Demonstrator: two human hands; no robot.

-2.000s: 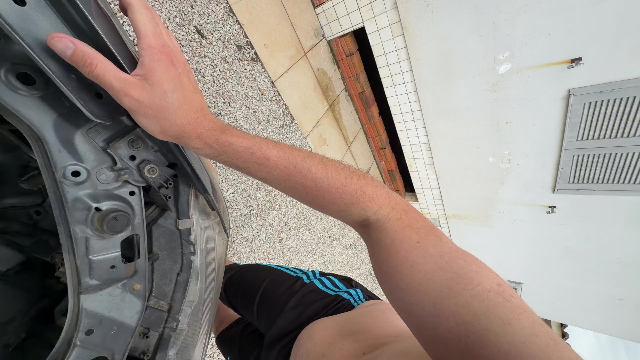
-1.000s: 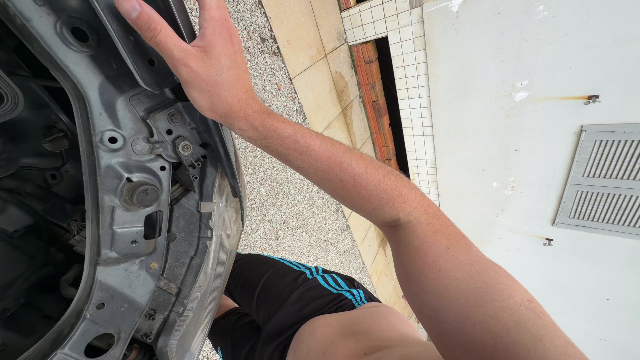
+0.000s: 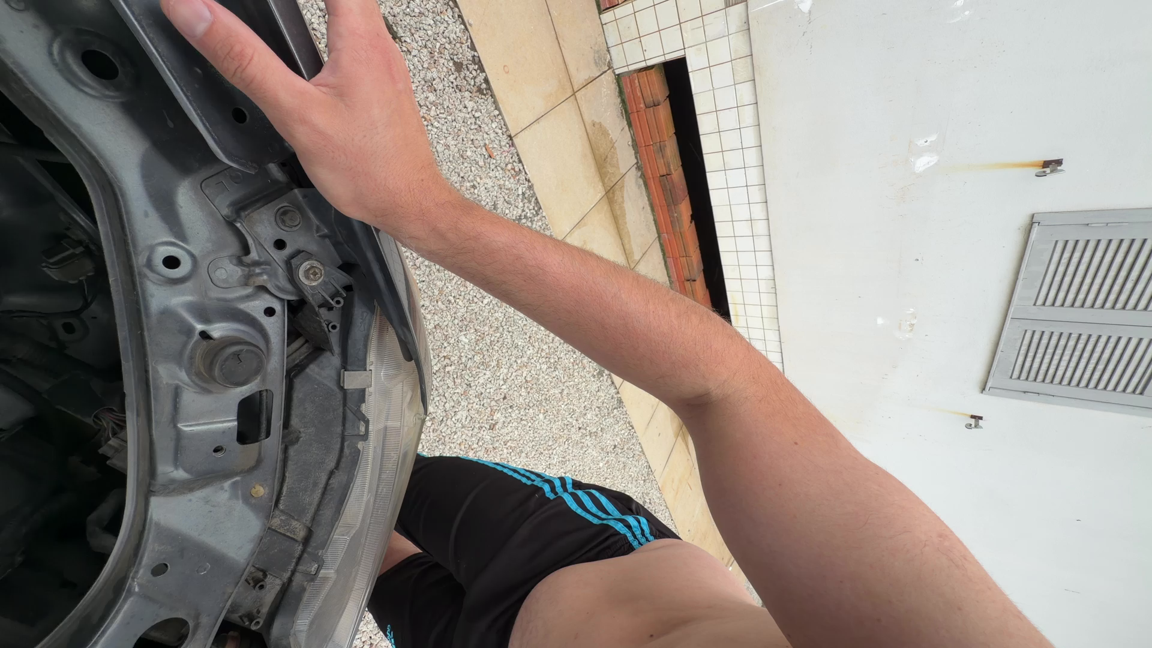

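Note:
My right hand [image 3: 360, 108] lies palm down over the dark plastic trim [image 3: 216, 81] at the car's front edge, thumb spread from the fingers. Its fingertips run past the top of the view. Just below the hand, a bracket with a bolt [image 3: 310, 273] sits on the grey metal front panel [image 3: 171, 297]. A round rubber stop [image 3: 236, 362] is further down the panel. Along its outer side runs a clear headlight lens [image 3: 346, 540]. My left hand is not clearly visible; a tiny skin-toned patch at the bottom edge cannot be identified.
The dark engine bay [image 3: 54, 378] opens at the left. Beside the car are gravel [image 3: 504, 360] and a tiled path [image 3: 558, 135]. A white wall [image 3: 882, 297] with a louvred shutter [image 3: 1080, 310] and small metal hooks stands at the right. My black shorts [image 3: 504, 531] are close to the headlight.
The view has shifted, bringing more of the engine bay and front panel into sight. My right hand stays over the trim, with its fingers now more cut off by the top edge.

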